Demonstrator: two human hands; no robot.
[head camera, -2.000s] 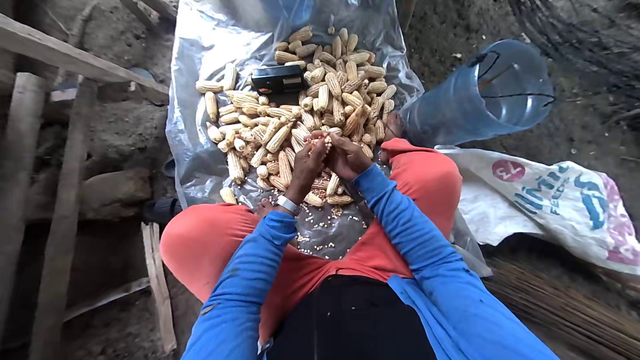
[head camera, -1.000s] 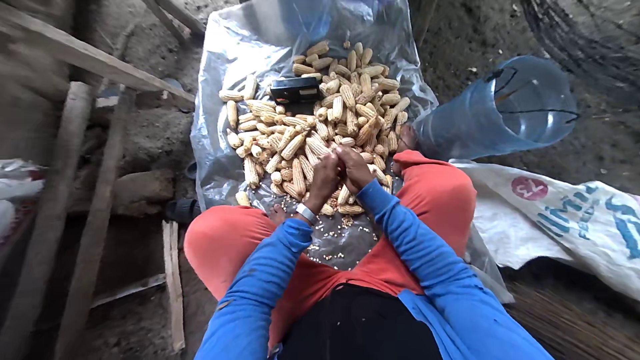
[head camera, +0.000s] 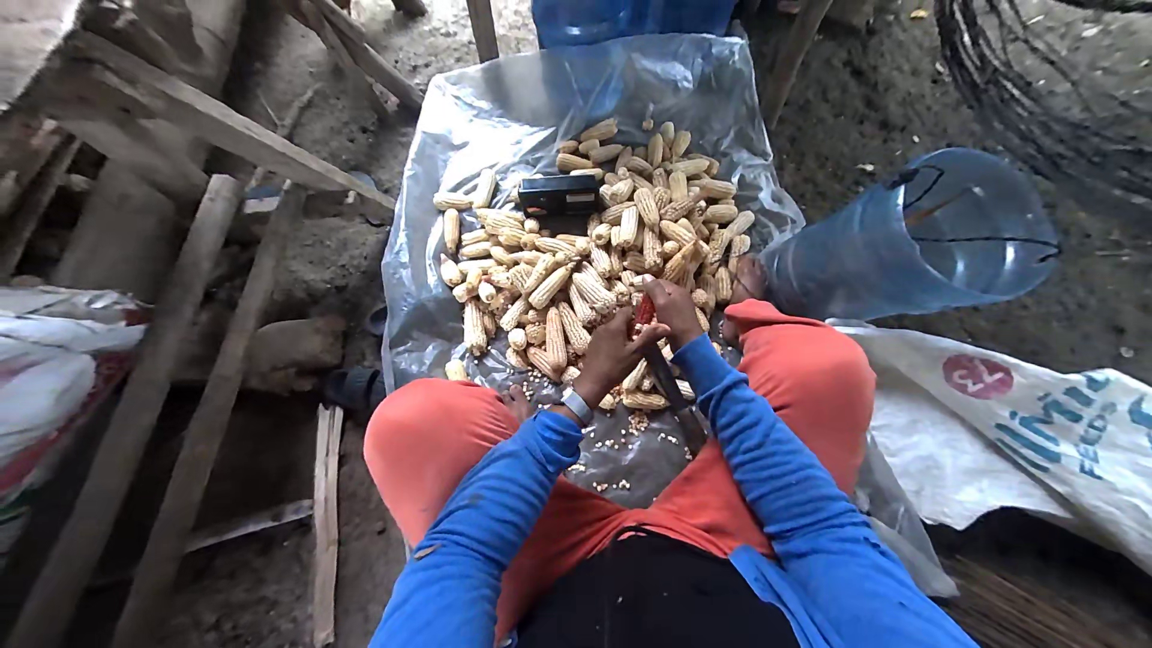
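Note:
A heap of pale corn cobs (head camera: 576, 279) lies on a clear plastic sheet (head camera: 576, 81) in front of my crossed legs. Above the near right part of the heap my two hands meet around a small reddish corn cob piece (head camera: 644, 311). My right hand (head camera: 673, 310) grips its upper part. My left hand (head camera: 616, 353), with a pale band at the wrist, is against its lower side, fingers partly spread; whether it grips is unclear. Below the hands a dark, narrow bar (head camera: 670, 391) slants toward my lap. Loose kernels (head camera: 621, 450) are scattered on the sheet near me.
A black box-like device (head camera: 559, 194) rests on the heap. To the right a cut blue plastic container (head camera: 909, 238) lies tilted beside a white feed sack (head camera: 954, 432). Wooden poles (head camera: 216, 387) stand at the left. A blue container (head camera: 630, 20) is beyond the sheet.
The reddish cob piece and the dark bar now show at my hands; neither was plain before. My left hand's fingers have spread from their closed position. The view has shifted somewhat.

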